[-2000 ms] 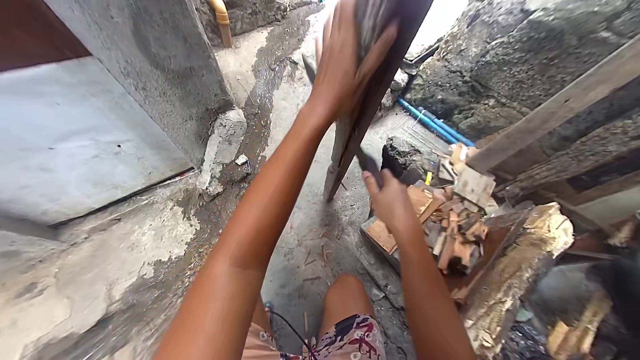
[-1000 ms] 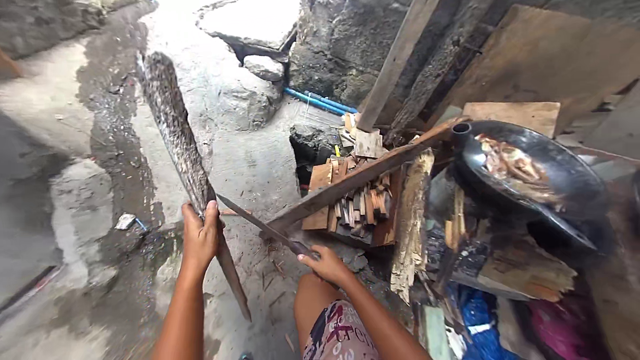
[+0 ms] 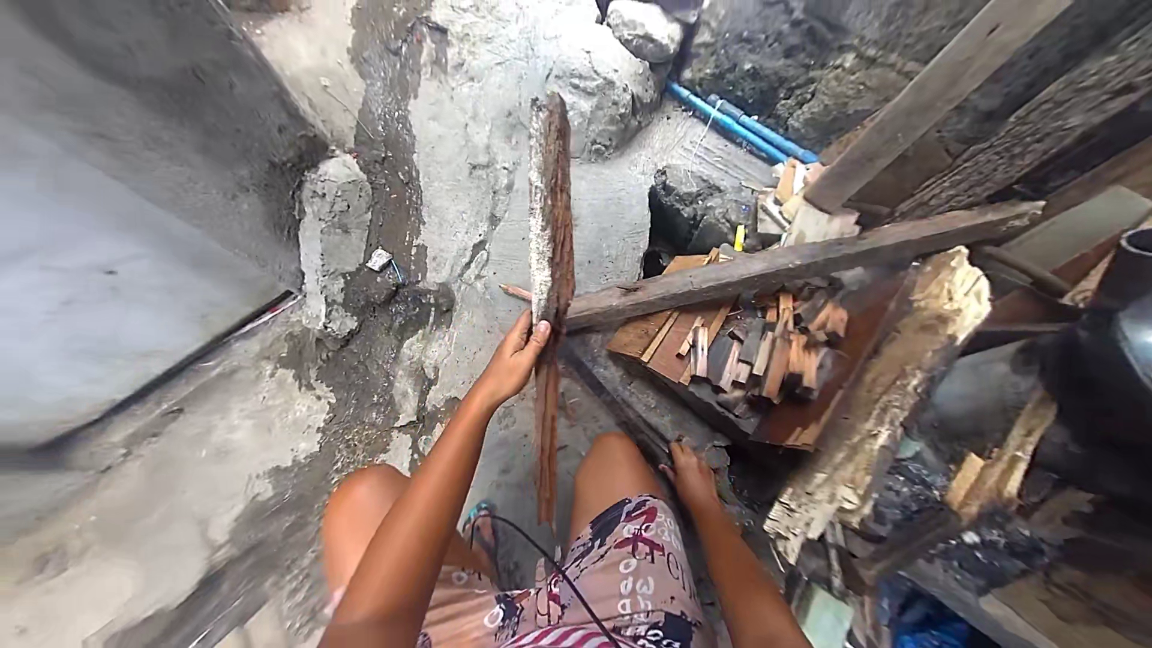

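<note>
My left hand (image 3: pixel 520 355) grips a long, rough strip of old wood (image 3: pixel 560 216) near its middle. The strip stands roughly upright in the view, brown and splintered on one side and whitish on the other. My right hand (image 3: pixel 691 477), low and to the right beside my knee, is closed around the handle end of a long dark blade (image 3: pixel 621 405), which points up and left toward the strip. Its far end lies near a long grey timber (image 3: pixel 720 281); whether they touch I cannot tell. A pile of chopped wood pieces (image 3: pixel 769 351) lies below the timber.
A weathered split log (image 3: pixel 886 396) leans at the right, near a dark pan (image 3: pixel 1102 378) at the edge. Blue pipes (image 3: pixel 738 126) run by the rock wall (image 3: pixel 810 63). A concrete block (image 3: pixel 337 238) stands at the left. Sandaled foot (image 3: pixel 484 531) below.
The strip, slanted a second ago, now stands nearly upright in my left hand. The blade, which crossed toward the strip, is now lower, with my right hand down beside my knee.
</note>
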